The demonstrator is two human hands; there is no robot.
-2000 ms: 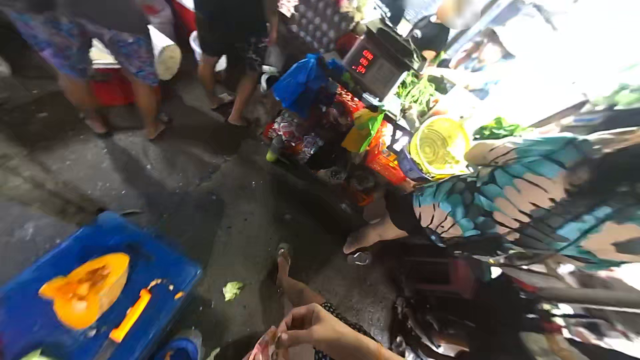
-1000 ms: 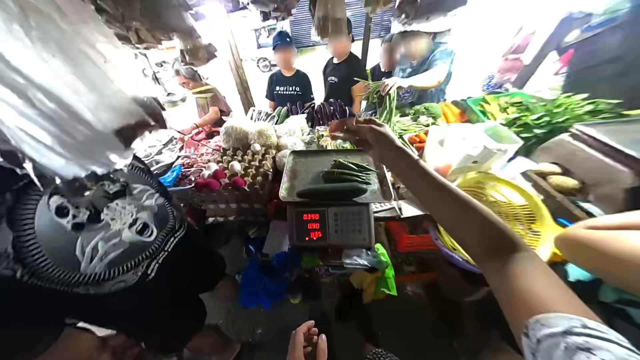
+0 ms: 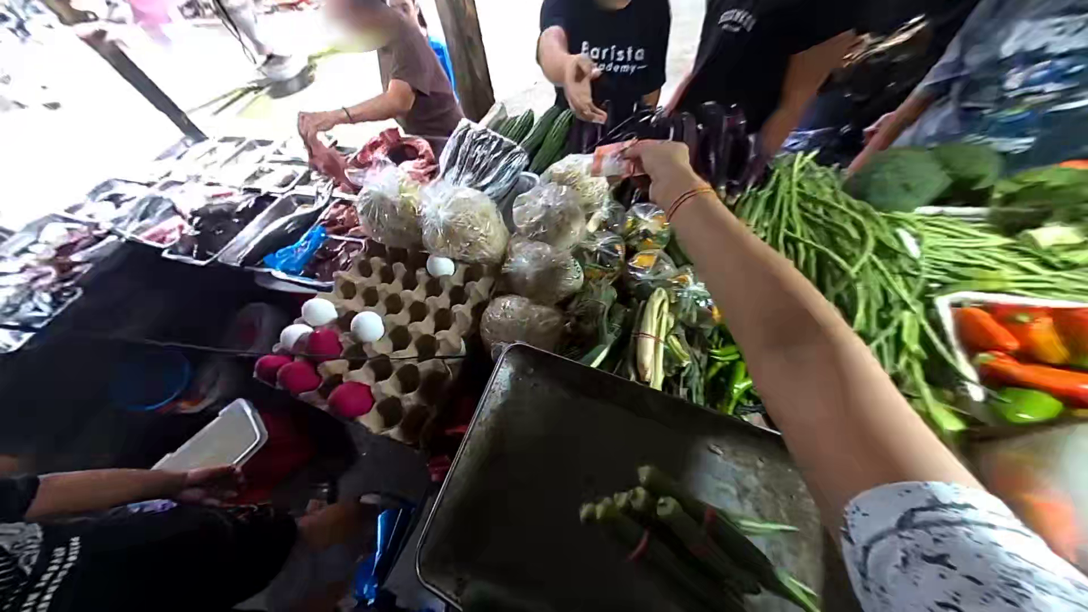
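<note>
From the right side my right arm reaches far across the stall, and my right hand (image 3: 663,170) pinches a folded reddish banknote (image 3: 614,160). Below it lie clear bags of sprouts or noodles (image 3: 544,270). A person's outstretched hand (image 3: 583,87) is a little beyond the note, apart from it. Under my forearm sits a metal scale pan (image 3: 544,476), on which a bundle of okra or similar green pods (image 3: 680,527) rests, tied with red bands. My left hand is out of view.
Egg trays (image 3: 408,297) with white and pink eggs stand left of the pan. String beans (image 3: 816,246) and a basket rim (image 3: 956,340) with peppers are at right. Eggplants (image 3: 714,140) lie at the back, trays of fish (image 3: 263,229) at far left. A person's hand (image 3: 212,480) shows at lower left.
The view has swung up and closer over the stall. My right hand now reaches forward with the note beyond the scale; a person across the stall now holds out a hand.
</note>
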